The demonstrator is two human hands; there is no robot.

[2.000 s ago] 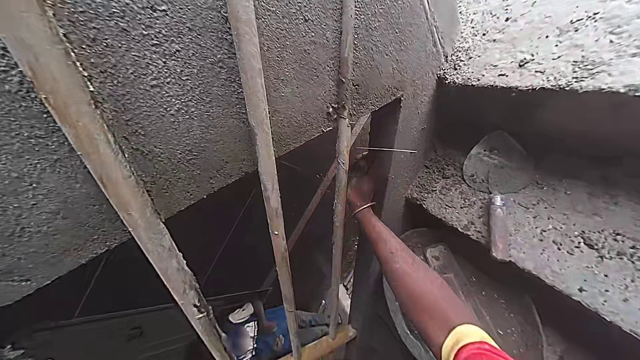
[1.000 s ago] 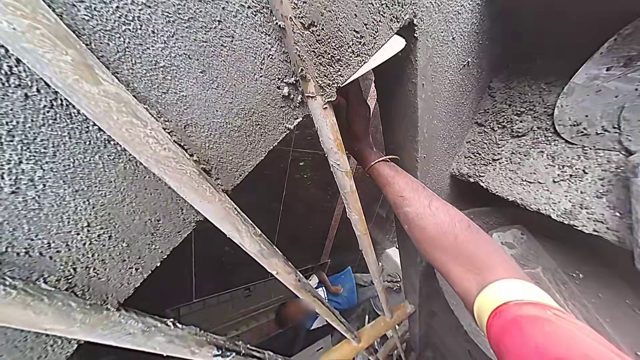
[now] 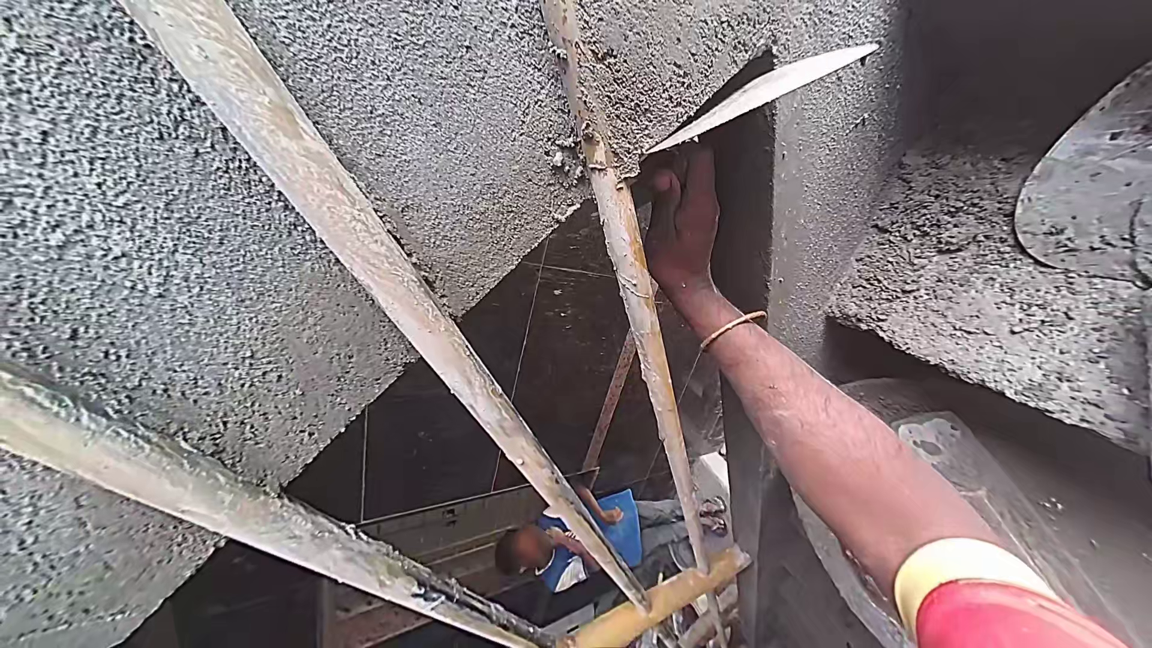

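My right hand [image 3: 688, 211] reaches past a metal railing bar [image 3: 634, 279] into the gap at the stepped underside edge of a rough cement wall [image 3: 450, 117]. Its fingers are closed on the handle end of a trowel, largely hidden. The trowel's thin blade [image 3: 765, 94], seen nearly edge-on, points up and right against the wall's lower edge. A thin band circles the wrist. My left hand is not in view.
More railing bars [image 3: 360, 243] cross the left and middle, meeting a yellow pole [image 3: 666, 598]. A person [image 3: 576, 540] in blue is far below. At right, a rounded metal blade [image 3: 1089, 189] lies on a rough cement step [image 3: 999, 297]; a basin [image 3: 855, 576] with a flat board [image 3: 972, 486] sits beneath.
The trowel blade, a thin line two seconds ago, shows wider now and tilts up to the right. The view has moved closer to the gap.
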